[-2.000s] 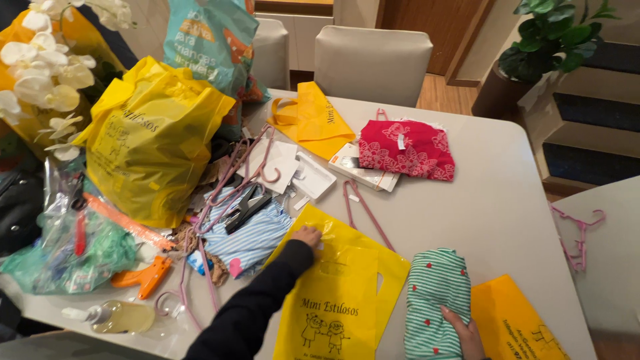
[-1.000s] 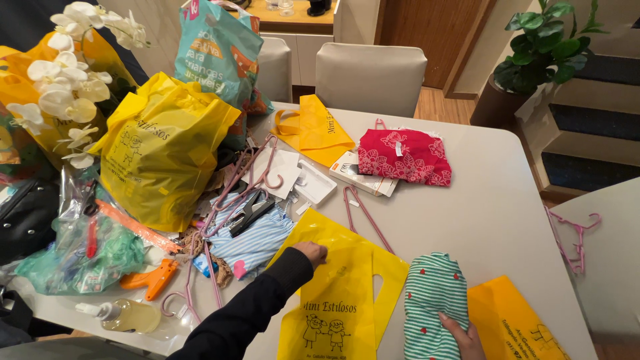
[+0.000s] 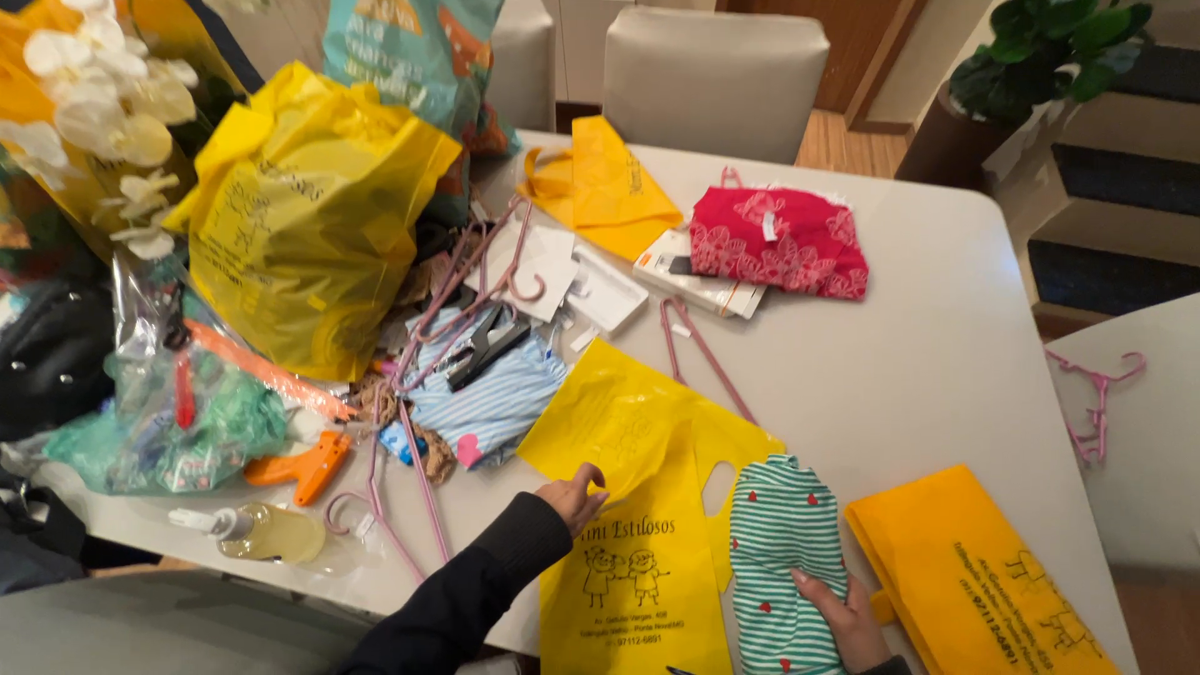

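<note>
My left hand (image 3: 574, 499) rests at the printed yellow plastic bag (image 3: 628, 562), its fingers bent over the film; whether they pinch it cannot be told. The bag lies flat at the table's near side, with a cut-out handle on its right. My right hand (image 3: 842, 609) holds a folded green-and-white striped cloth (image 3: 786, 562) with small red shapes, over the bag's right edge. Right of that hand lies an orange-yellow fabric bag (image 3: 984, 562) with a printed drawing. A blue-striped garment (image 3: 492, 394) lies left of the plastic bag, with a black stapler-like tool (image 3: 487, 349) on top.
Pink hangers (image 3: 708, 361) lie mid-table. A red floral cloth (image 3: 778, 239) rests on a white box (image 3: 698, 277). At left stand a full yellow bag (image 3: 300, 225) and white orchids (image 3: 103, 94), near an orange tool (image 3: 305, 469) and a pump bottle (image 3: 272, 532). Chairs (image 3: 712, 75) line the far edge.
My left hand has moved down the yellow plastic bag, from its upper part to just above the printed words. My right hand stays on the striped cloth.
</note>
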